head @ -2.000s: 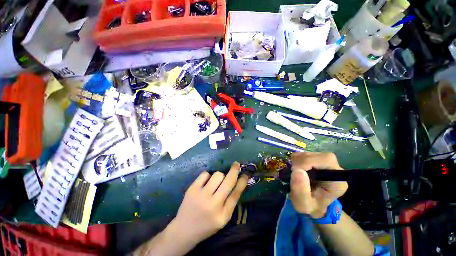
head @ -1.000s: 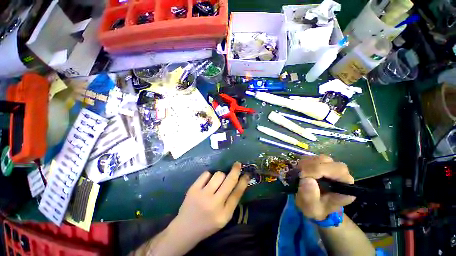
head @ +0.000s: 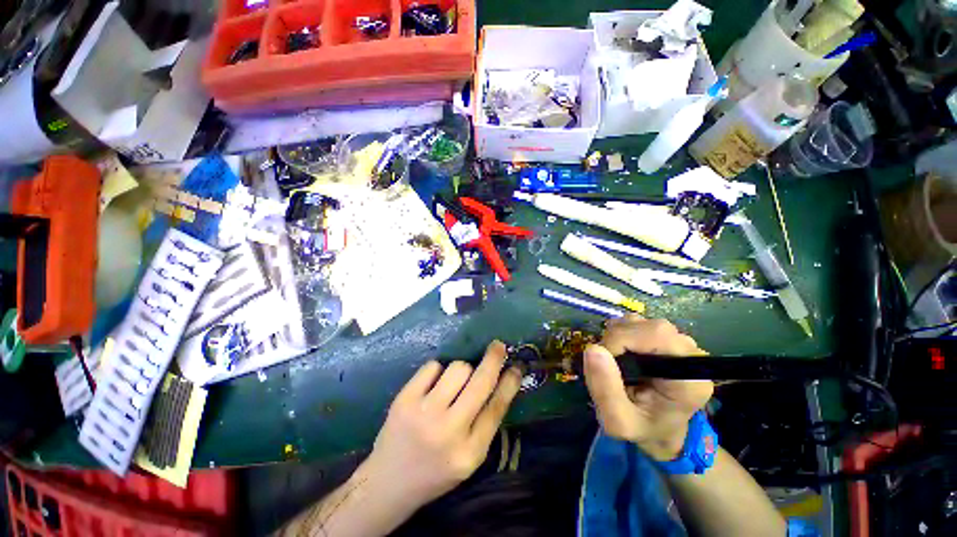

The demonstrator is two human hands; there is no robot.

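Note:
A small dark rounded watch case with a pale rim lies near the front edge of the green bench. My left hand holds it with the fingertips at its left side. My right hand grips a black-handled tool like a soldering iron, held nearly level, its thick black cable running off to the right. The tool's thin tip points left toward the case; whether it touches cannot be told. Small gold and silver parts lie in a loose pile just right of the case.
Red-handled pliers, cream sticks, tweezers and a syringe lie beyond the hands. An orange-red compartment tray and white boxes stand at the back. A parts sheet lies left.
My right hand has moved left with the black tool, closer to the case, and the tool's handle has levelled. My left hand and the case have stayed in place.

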